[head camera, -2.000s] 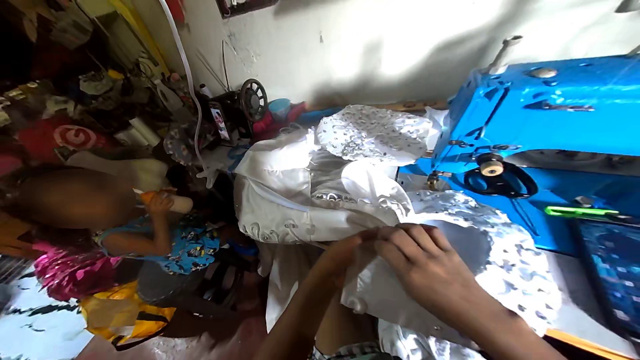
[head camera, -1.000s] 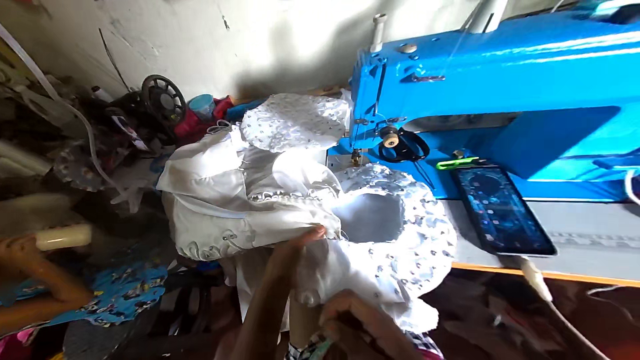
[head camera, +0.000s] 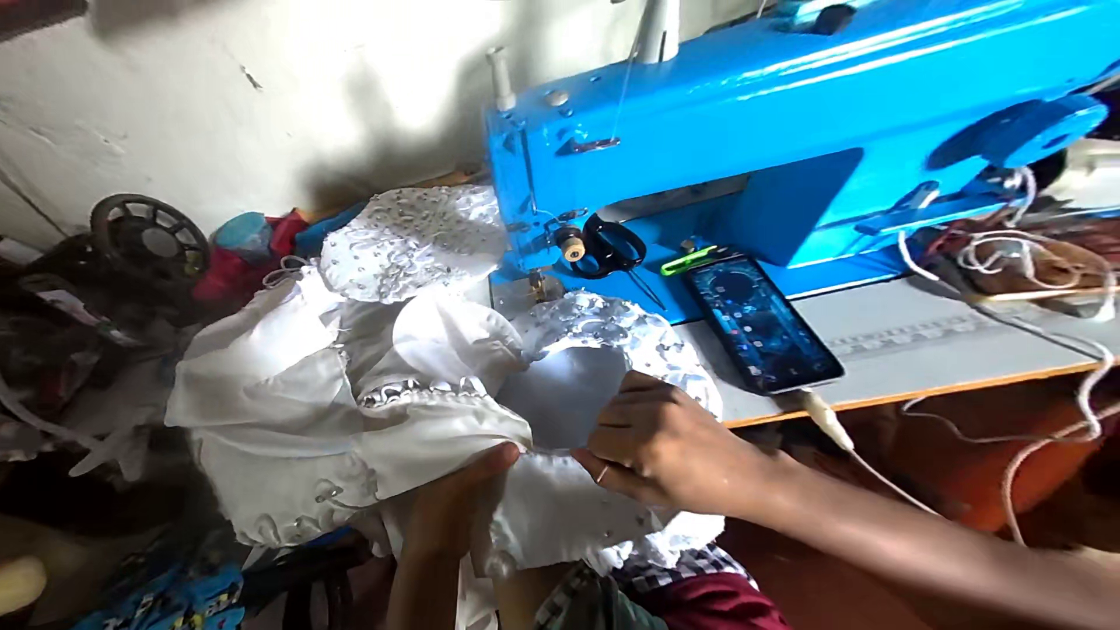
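A white garment with beaded, textured trim lies bunched across the table edge and hangs over my lap. My left hand grips its near edge, thumb on top, fingers hidden beneath the cloth. My right hand is closed, with a small pale pin or needle between its fingertips, at the edge of the garment's round opening. Just beyond the cloth stands a blue sewing machine, its needle area close to the beaded fabric. Black-handled scissors rest on the machine bed.
A smartphone with a plugged-in white cable lies right of the cloth, by a green thread clipper. White cords trail over the table's right side. A black handwheel and coloured cloth stand at the back left.
My right hand has come up from low by my lap to the garment's round opening. My left hand stays at the cloth. The view has swung right, away from the person at the left.
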